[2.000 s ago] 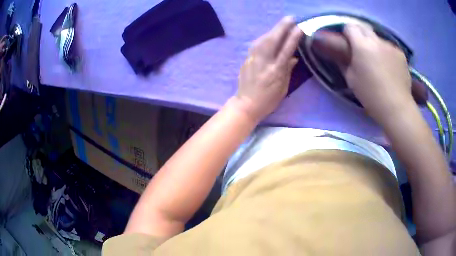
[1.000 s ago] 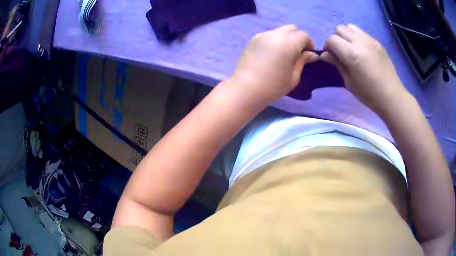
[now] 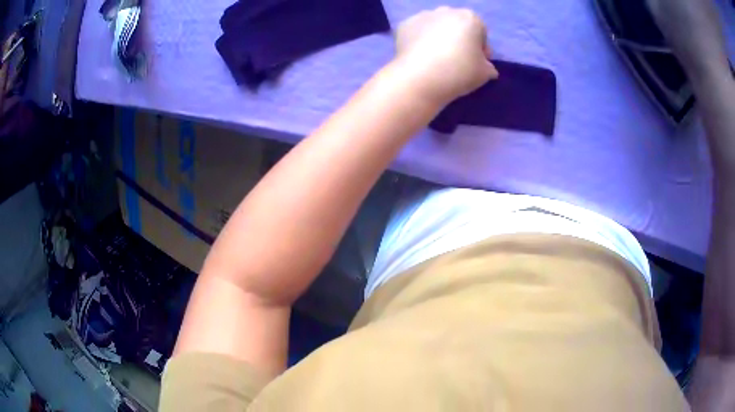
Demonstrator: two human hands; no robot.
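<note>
A dark purple cut piece [image 3: 516, 98] lies flat on the lilac table cover in front of me. My left hand [image 3: 447, 52] is at its upper left edge, with fingers closed on the edge; the fingertips are partly hidden. My right hand [image 3: 685, 20] is at the top right, over the dark iron [image 3: 649, 60], and is cut off by the picture's top edge. Its fingers do not show, so I cannot tell if it grips the iron.
Several dark pieces [image 3: 302, 34] lie at the upper left of my left hand. A striped bundle [image 3: 126, 34] lies near the table's left end. A brown carton [image 3: 173, 197] stands below the lilac table [image 3: 193, 113]. Fabric heaps [image 3: 105, 314] lie on the floor at the left.
Both hands were pinching the piece's edge together. My right hand has left it and moved right to the iron. My left hand stays at the edge, and the piece now lies flat.
</note>
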